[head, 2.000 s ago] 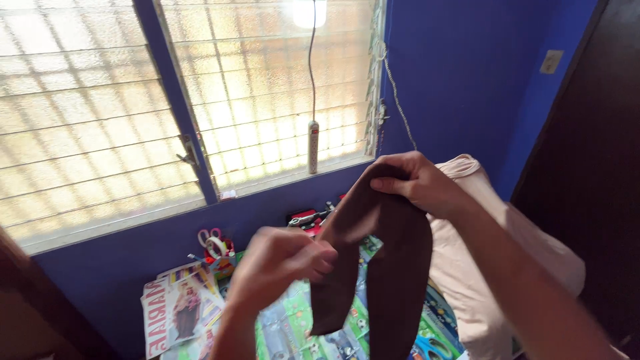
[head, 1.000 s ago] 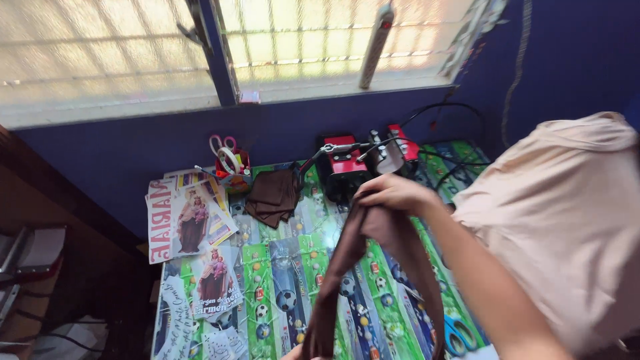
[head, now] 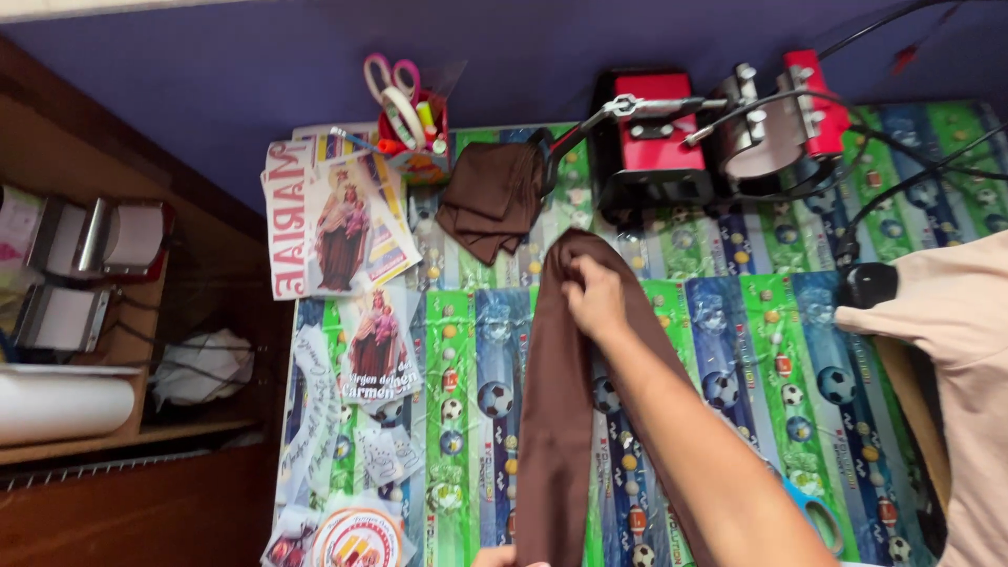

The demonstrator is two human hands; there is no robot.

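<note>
A long brown cloth strip (head: 555, 409) lies bent in a narrow loop over the patterned plastic tablecloth (head: 713, 315). My right hand (head: 594, 295) pinches the fabric just inside the top of the bend. At the bottom edge, only part of my left hand (head: 500, 557) shows, with fingers at the strip's lower left part; the rest is cut off by the frame. A pile of folded brown cloth (head: 492, 197) rests behind the loop. The handles of blue scissors (head: 815, 512) show beside my right forearm.
At the back stand a red and black heat press (head: 657, 126) and a mug press attachment (head: 760, 134) with black cables. Printed sheets (head: 339, 228) and a pen holder with scissors (head: 417, 150) are at left, beside a wooden shelf (head: 150, 394). Beige fabric (head: 945, 315) hangs at right.
The brown strip has gone from being held up in the air to lying low at the table. The view has tilted down from the window. My right hand still holds the bend.
</note>
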